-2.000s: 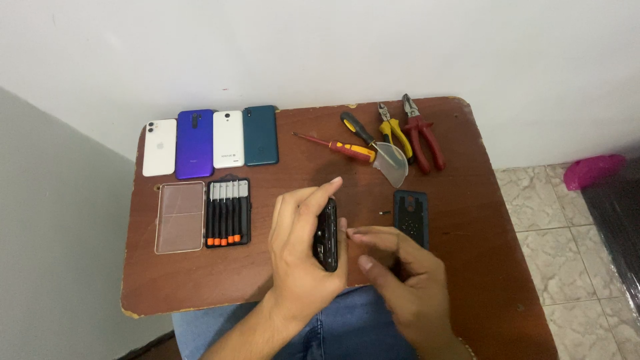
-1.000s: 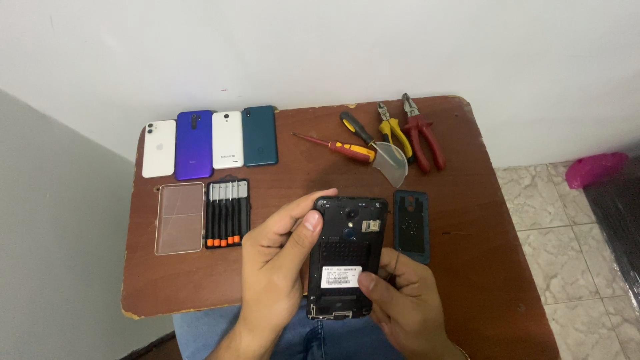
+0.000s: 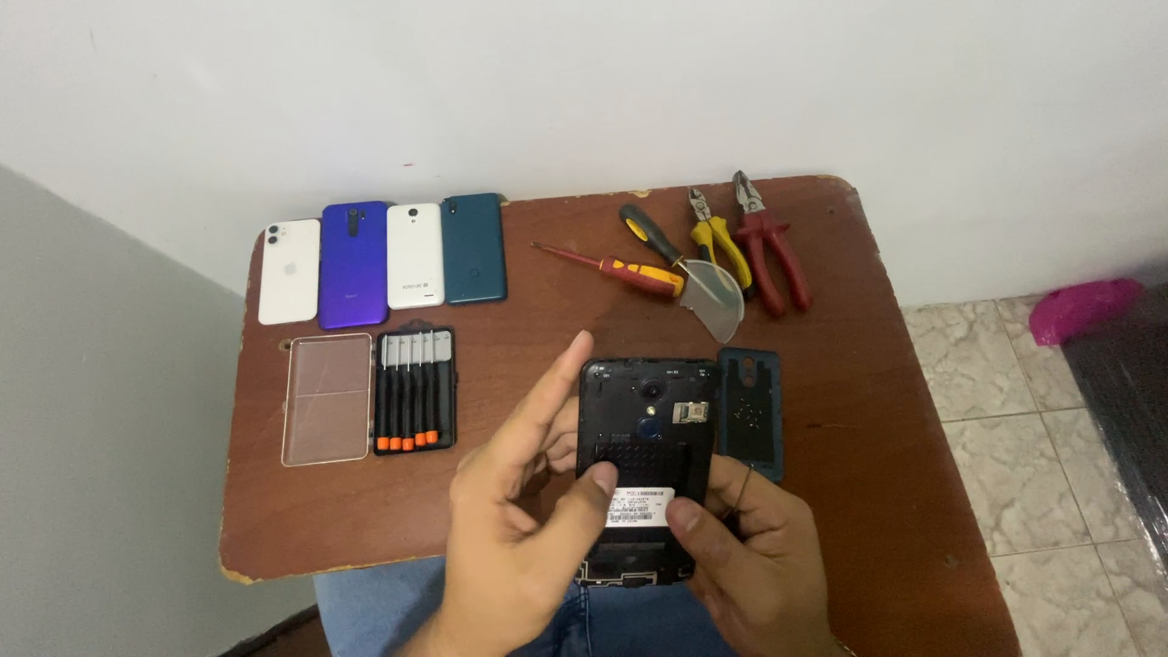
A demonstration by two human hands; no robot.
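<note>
A black smartphone (image 3: 646, 424) with its back cover off is held upright above the table's front edge, its inner side facing me. Camera lens, card slot and a white printed label show on it. My left hand (image 3: 538, 511) grips its left side, thumb on the inner face and index finger pointing up. On the right edge, my right hand (image 3: 762, 557) holds it with the thumb on the label; its other fingers are partly hidden behind. A thin dark item, too small to name, shows by the right fingers. The detached back cover (image 3: 752, 415) lies just right of the phone.
Four phones, white (image 3: 289, 272), purple (image 3: 354, 265), white (image 3: 415, 255) and teal (image 3: 474, 248), line the wooden table's (image 3: 511, 347) back left. Nearer lies an open screwdriver case (image 3: 415, 392). Screwdrivers (image 3: 643, 274), a translucent piece (image 3: 716, 297), yellow cutters (image 3: 721, 242) and red pliers (image 3: 771, 246) lie back right.
The phone was edge-on two seconds ago and has turned to show its inner side. Since one second ago, my left thumb has moved from the phone's upper edge down onto its inner face.
</note>
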